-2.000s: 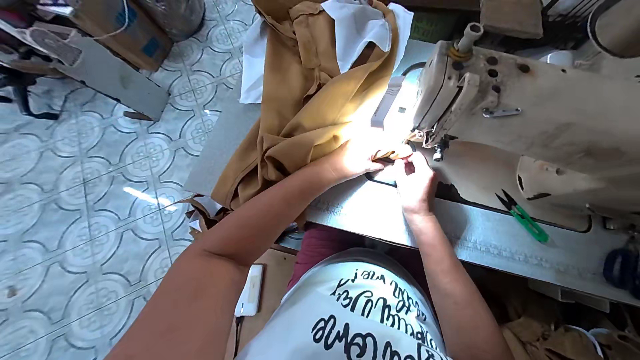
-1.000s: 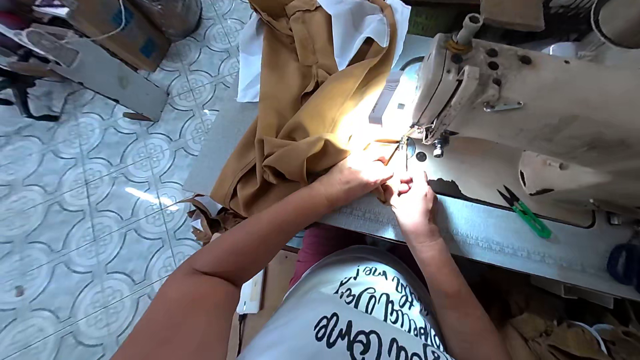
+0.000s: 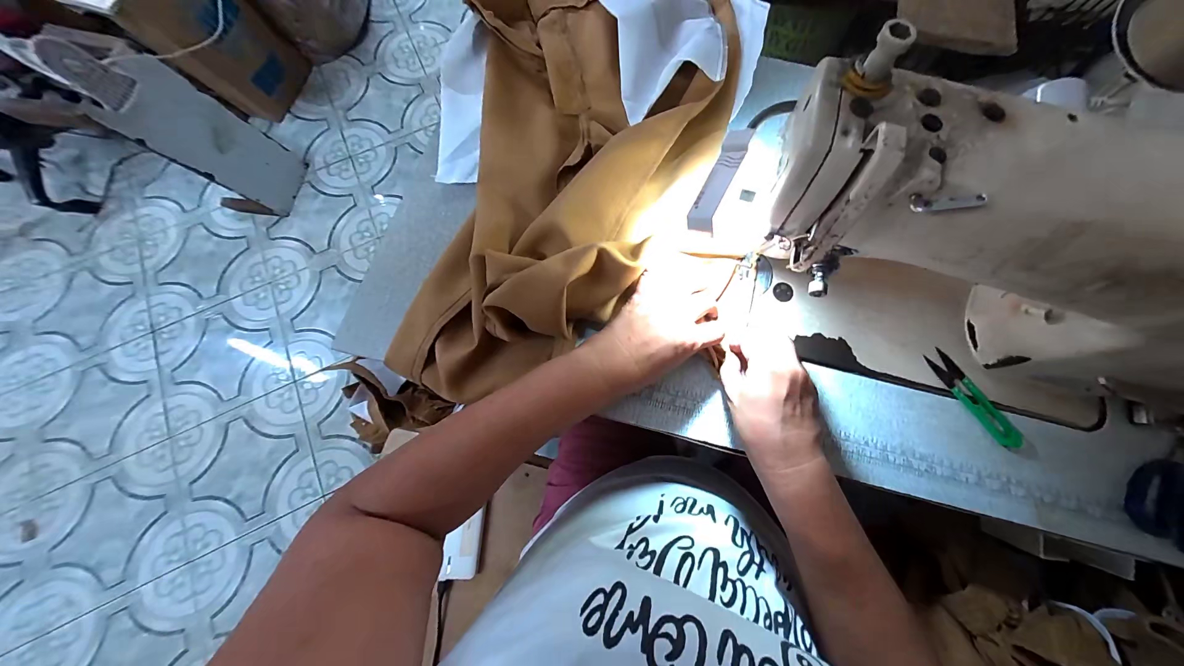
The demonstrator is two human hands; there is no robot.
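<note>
Brown trousers (image 3: pixel 592 194) with white pocket cloth (image 3: pixel 661 51) lie on the left of the sewing machine table. My left hand (image 3: pixel 657 324) grips an edge of the brown cloth in front of the needle area. Close beside it, at the right, my right hand (image 3: pixel 768 379) pinches the same edge near the table's front. The industrial sewing machine (image 3: pixel 832 166) stands behind and right of both hands, and a thin strip of cloth or thread runs from the left hand towards its presser foot (image 3: pixel 782 248). Glare from the lamp hides part of the cloth and fingers.
Green-handled thread snips (image 3: pixel 985 412) lie open on the table (image 3: pixel 888 444) to the right. Dark blue scissor handles (image 3: pixel 1152 499) are at the far right edge. Brown scraps (image 3: pixel 393 407) hang at the table's left corner. A cardboard box (image 3: pixel 217 55) stands on the tiled floor.
Both hands have come slightly towards my body, away from the needle, with the cloth edge between them. More of the machine bed by the needle shows than two seconds ago.
</note>
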